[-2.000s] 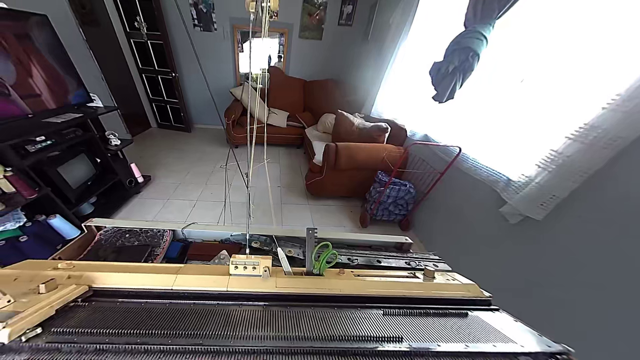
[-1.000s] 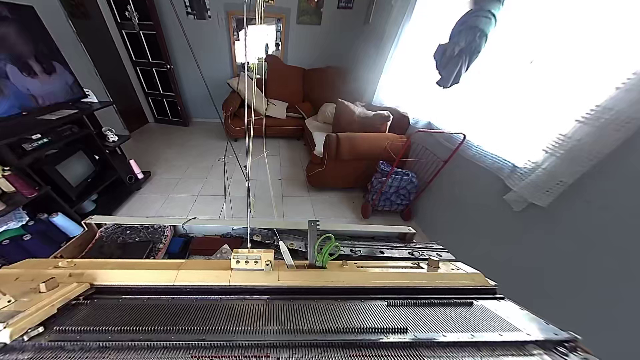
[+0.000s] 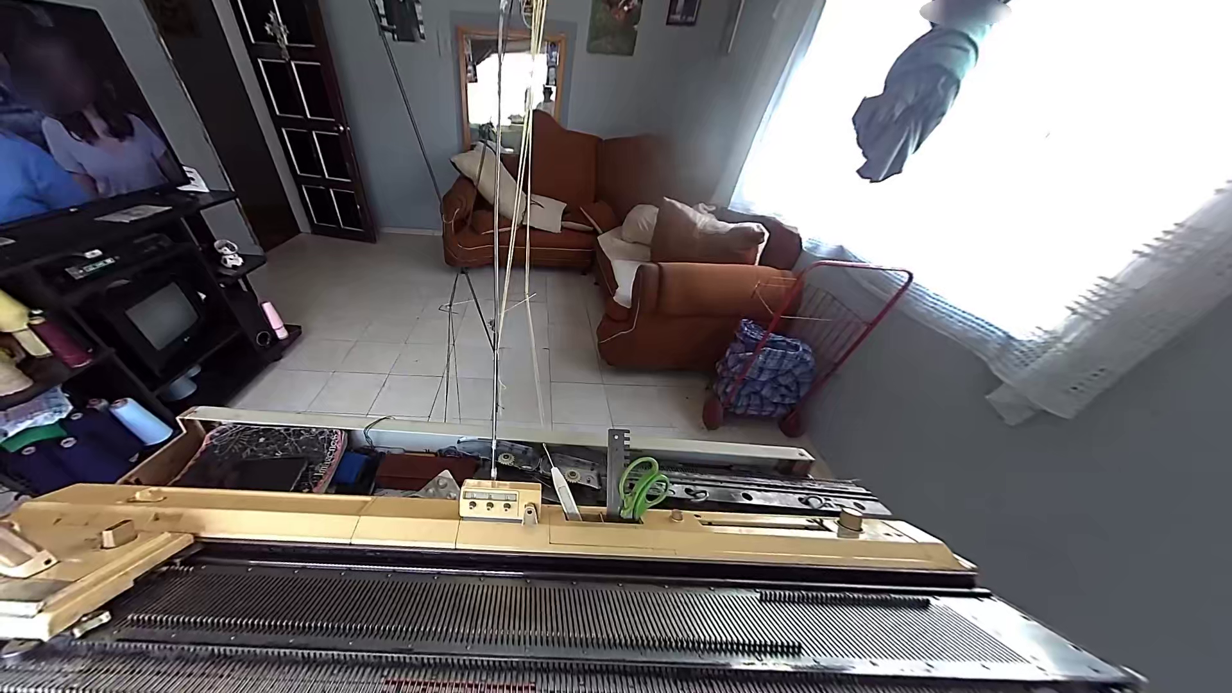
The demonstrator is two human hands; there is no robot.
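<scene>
Neither of my hands shows in the head view. A knitting machine with a cream plastic top (image 3: 404, 523) spans the lower part, its metal needle bed (image 3: 462, 611) nearest me. The cream carriage (image 3: 96, 568) sits at the far left of the bed. A row counter (image 3: 500, 500) stands on the top cover. To its right, green-handled scissors (image 3: 644, 489), a toothed metal piece (image 3: 616, 472) and a white-handled tool (image 3: 564, 493) stand upright in a slot. Pale yarn strands (image 3: 525, 192) run up from behind the machine beside a thin metal rod (image 3: 496, 385).
Behind the machine lies a long tray (image 3: 481, 435) with cloth and metal parts. Yarn cones (image 3: 140, 422) and a black TV stand (image 3: 207, 289) are at left. Farther off are a brown sofa (image 3: 664, 332) and a red wire cart (image 3: 871, 327) with a plaid bag.
The view has shifted slightly. The picture on the television has changed from a dark scene to people. The machine's carriage stays at the left.
</scene>
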